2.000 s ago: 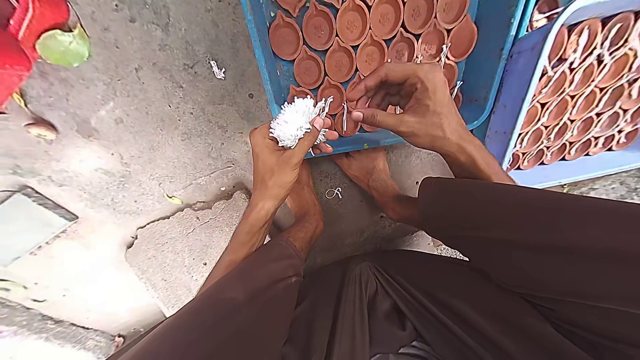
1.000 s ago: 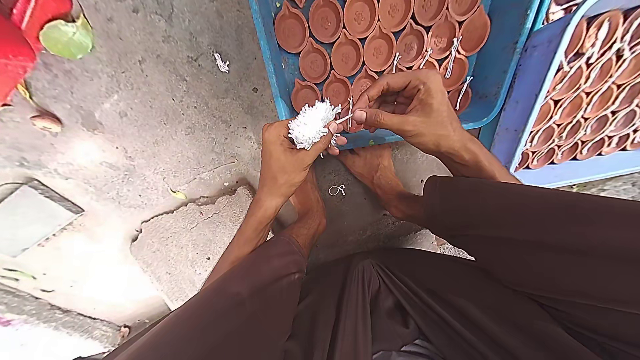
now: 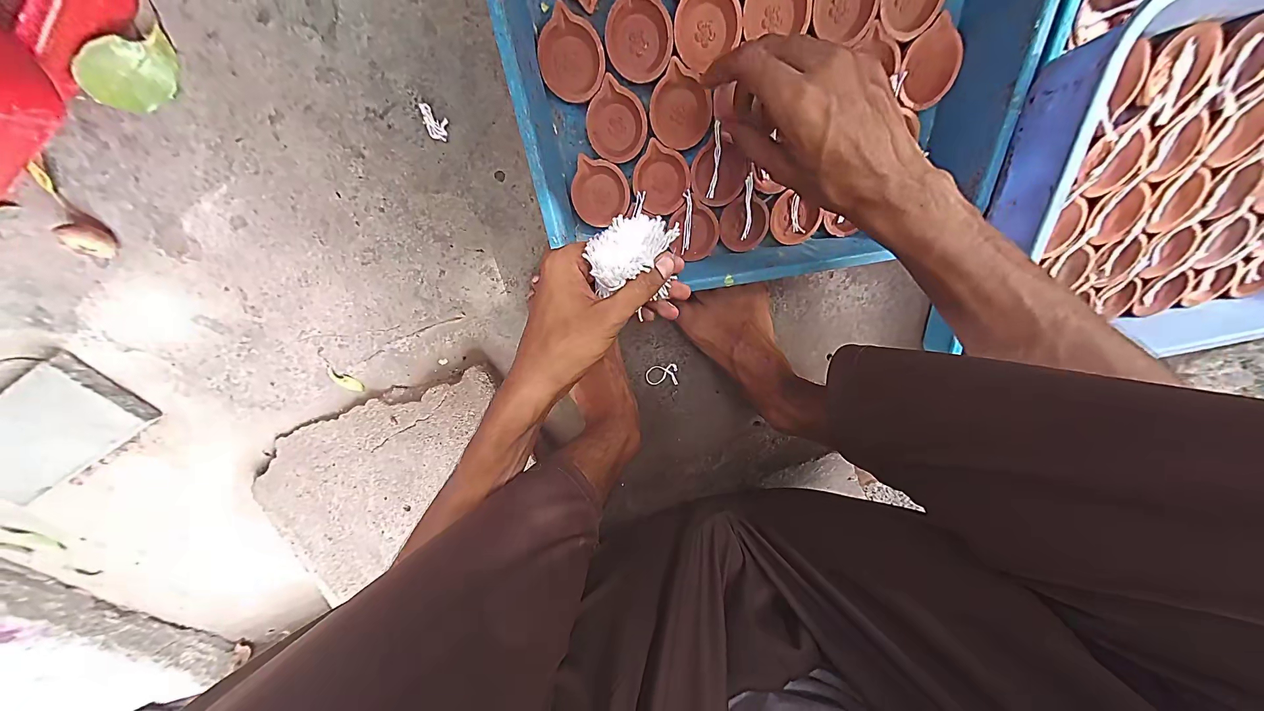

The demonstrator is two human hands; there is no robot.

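Note:
My left hand (image 3: 583, 311) grips a bundle of white cotton wicks (image 3: 630, 255) at the near left corner of a blue plastic crate (image 3: 538, 148). Rows of small clay oil lamps (image 3: 615, 120) fill the crate. Several lamps in the nearer rows hold a white wick; those at the far left are bare. Over the lamps right of centre hovers my right hand (image 3: 810, 109), palm down with fingers bent. Whether a wick is between its fingertips cannot be told, and it hides some lamps under it.
A second blue crate (image 3: 1027, 168) at the right holds clay lamps with wicks. My bare feet (image 3: 736, 341) are by the near crate wall. A loose wick (image 3: 664, 374) and a small white scrap (image 3: 433, 122) lie on the concrete. Red cloth and a leaf are at the upper left.
My right hand has moved away from the wick bundle, up and to the right over the lamps. My left hand still grips the bundle.

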